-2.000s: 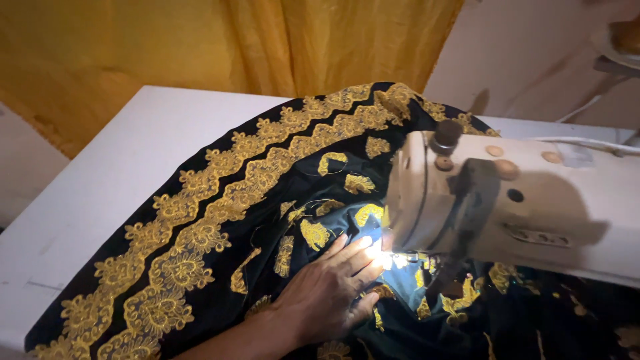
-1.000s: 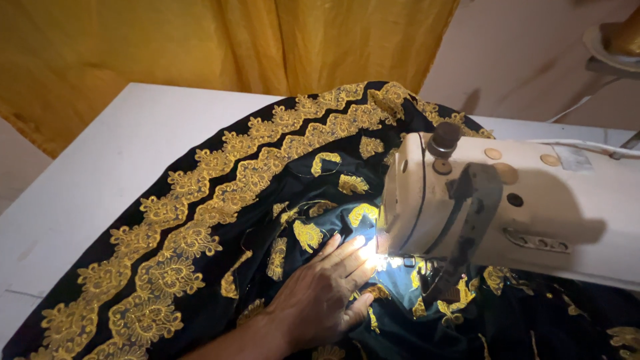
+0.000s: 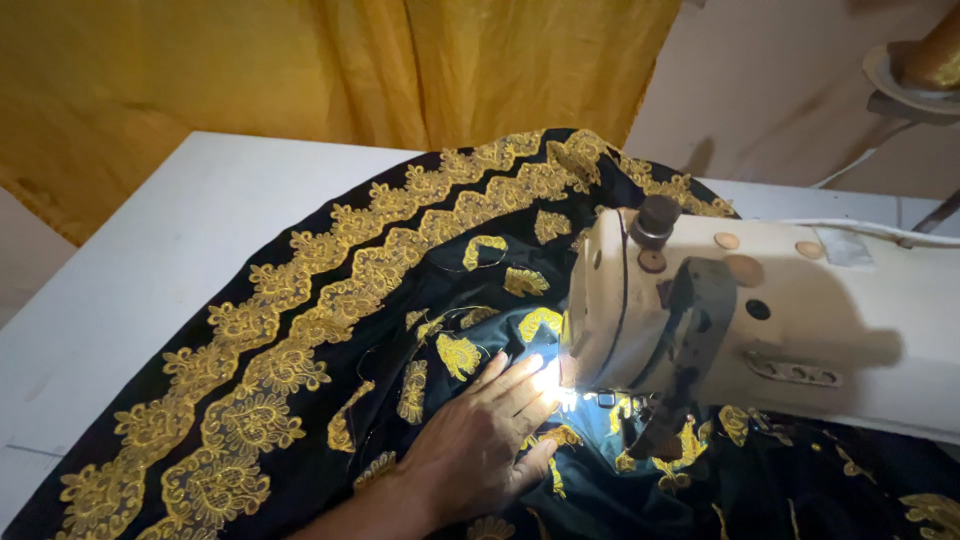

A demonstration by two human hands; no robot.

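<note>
My left hand (image 3: 480,442) lies flat on a dark cloth (image 3: 412,262) with the fingers spread a little, the fingertips beside the lit needle area. The cloth carries gold lace trim (image 3: 255,367) in two wavy bands along its curved edge, and several loose-looking gold lace pieces (image 3: 458,356) lie on its middle. A white sewing machine (image 3: 810,315) stands over the cloth at the right, its lamp shining by my fingertips. The presser foot and needle are hard to make out in the glare. My right hand is out of view.
A white table (image 3: 150,217) bears the cloth and machine. Behind it hangs a yellow-gold curtain (image 3: 480,67). A white cable (image 3: 847,223) runs along the machine's top, and a thread cone (image 3: 934,67) sits on a holder at the upper right.
The lace-trimmed cloth has shifted slightly over the last two seconds. My left hand stays flat on it beside the needle area.
</note>
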